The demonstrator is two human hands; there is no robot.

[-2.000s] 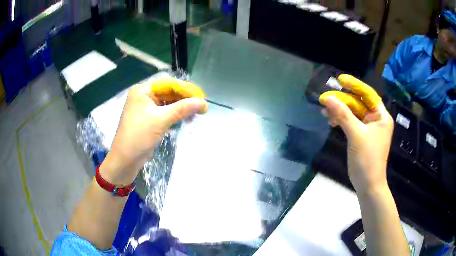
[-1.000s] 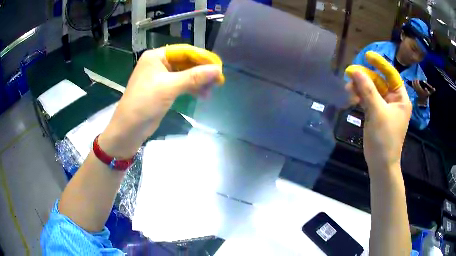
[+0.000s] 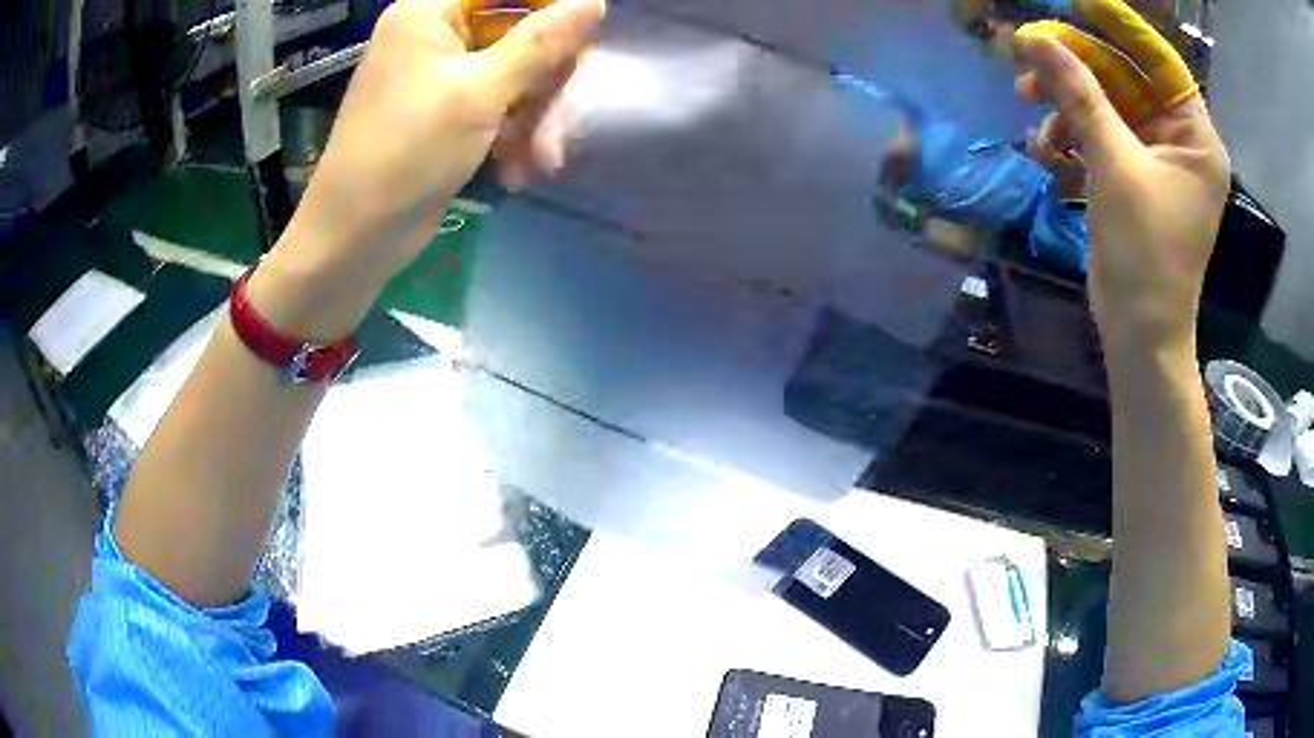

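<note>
My left hand (image 3: 497, 87), with yellow finger cots, pinches the upper left of a large clear, hazy film sheet (image 3: 663, 289). My right hand (image 3: 1117, 101), also with yellow cots, is closed at the film's upper right. The film hangs between my hands above the bench and the things behind show through it. A black smartphone (image 3: 876, 613) with a white barcode label lies back up on the white mat (image 3: 620, 634), its upper left end near the film's lower edge. A second dark phone (image 3: 850, 715) lies nearer, cut off by the bottom edge.
A white film stack (image 3: 396, 505) on crumpled clear wrap is at the left. A small white piece with a blue-green stripe (image 3: 1004, 603) lies at the mat's right. Black trays (image 3: 994, 447) stand behind. A tape roll (image 3: 1242, 404) is far right. A coworker's blue sleeve (image 3: 973, 173) shows opposite.
My view has turned down and right, so the mat and both phones show more fully. Both hands now sit higher in the picture. The film still hangs between them, its lower edge over the mat.
</note>
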